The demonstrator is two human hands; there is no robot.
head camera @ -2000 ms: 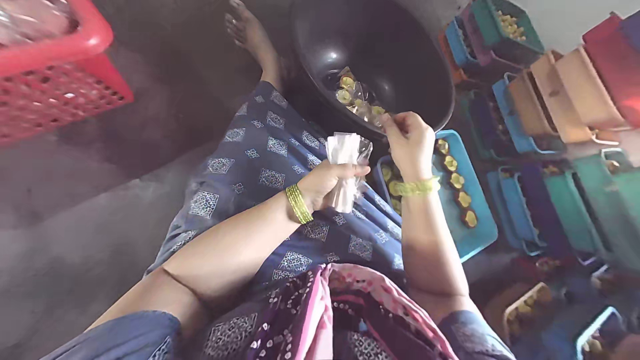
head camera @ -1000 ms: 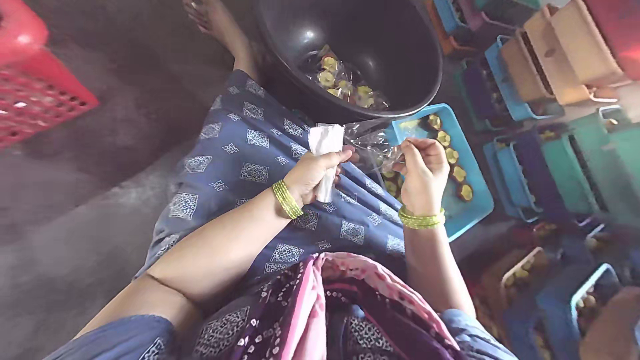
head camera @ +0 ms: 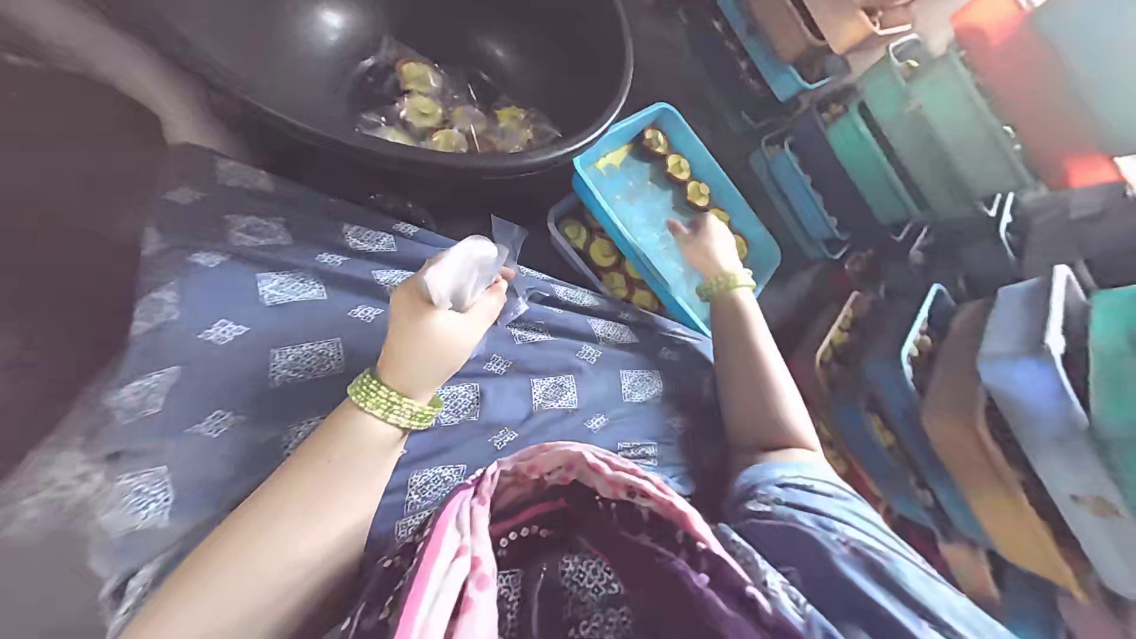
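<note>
My left hand (head camera: 444, 324) is closed around a white folded stack (head camera: 463, 271), and a clear plastic bag (head camera: 510, 238) sticks out by its fingertips. My right hand (head camera: 706, 247) reaches into a blue plastic tray (head camera: 635, 235), at a row of small round yellow-and-brown pieces (head camera: 677, 167); its fingertips are partly hidden, so whether it grips one cannot be told. Beneath the blue tray, another tray holds more such pieces (head camera: 603, 252). Clear-wrapped yellow pieces (head camera: 422, 111) lie in a large black basin (head camera: 568, 133) beyond my lap.
Stacked plastic trays in blue, green and orange (head camera: 963, 133) fill the right side, several with pieces inside. More trays (head camera: 1034, 355) stand at lower right. Patterned blue cloth (head camera: 306, 362) covers my lap, close to the basin's rim.
My right hand has left the clear bag near my left hand and moved right into the blue tray. My left hand still holds the white stack. The view has shifted.
</note>
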